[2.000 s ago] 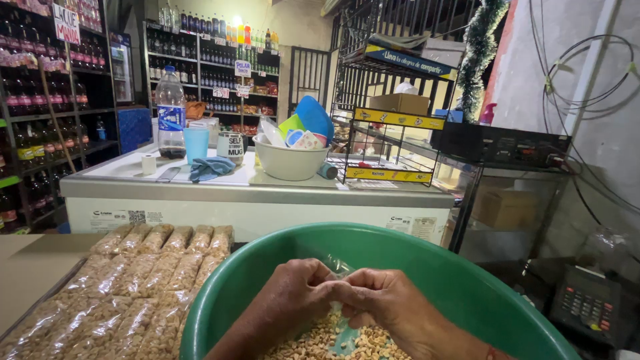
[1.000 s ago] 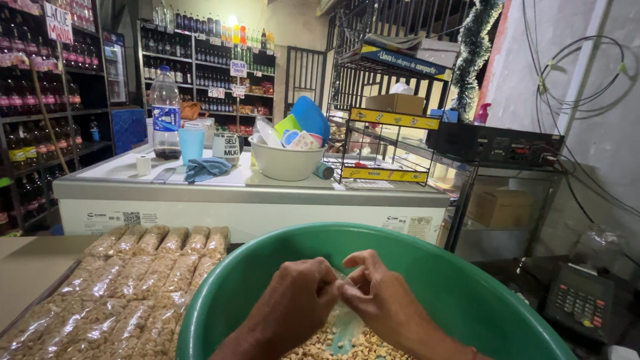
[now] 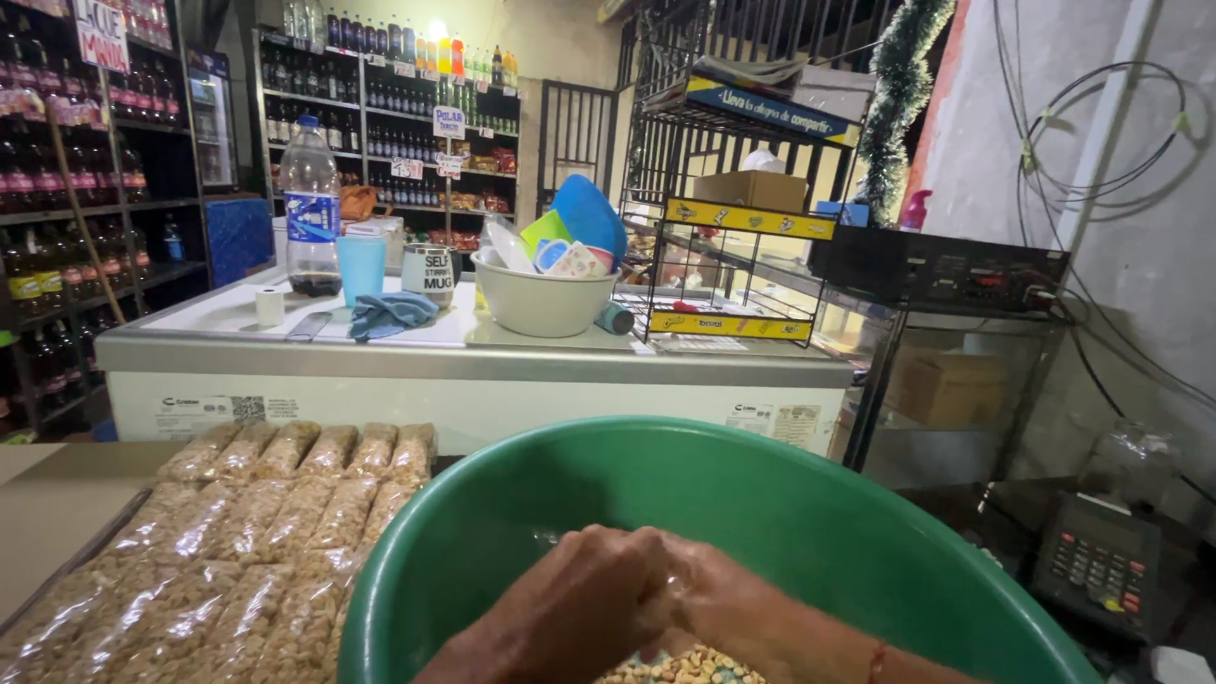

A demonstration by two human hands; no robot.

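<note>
My left hand (image 3: pixel 589 579) and my right hand (image 3: pixel 712 579) meet, fingers curled together, over a large green plastic tub (image 3: pixel 446 513). A bit of clear plastic shows between them; the rest of what they hold is hidden by the fingers. Below my hands, shelled peanuts or similar pale nuts (image 3: pixel 698 665) lie in the tub, with something light green among them. Left of the tub, filled clear plastic packets (image 3: pixel 252 522) lie side by side in rows.
Behind the tub stands a white chest freezer (image 3: pixel 332 404) bearing a grey basin (image 3: pixel 546 299), a large plastic bottle (image 3: pixel 311 204), a blue cup (image 3: pixel 361 269), a blue cloth (image 3: pixel 394 315) and a wire rack (image 3: pixel 741 323). A card terminal (image 3: pixel 1097 560) sits at right.
My hands have come closer together and sit lower in the tub. The light green plastic strip that hung below them earlier is now mostly hidden.
</note>
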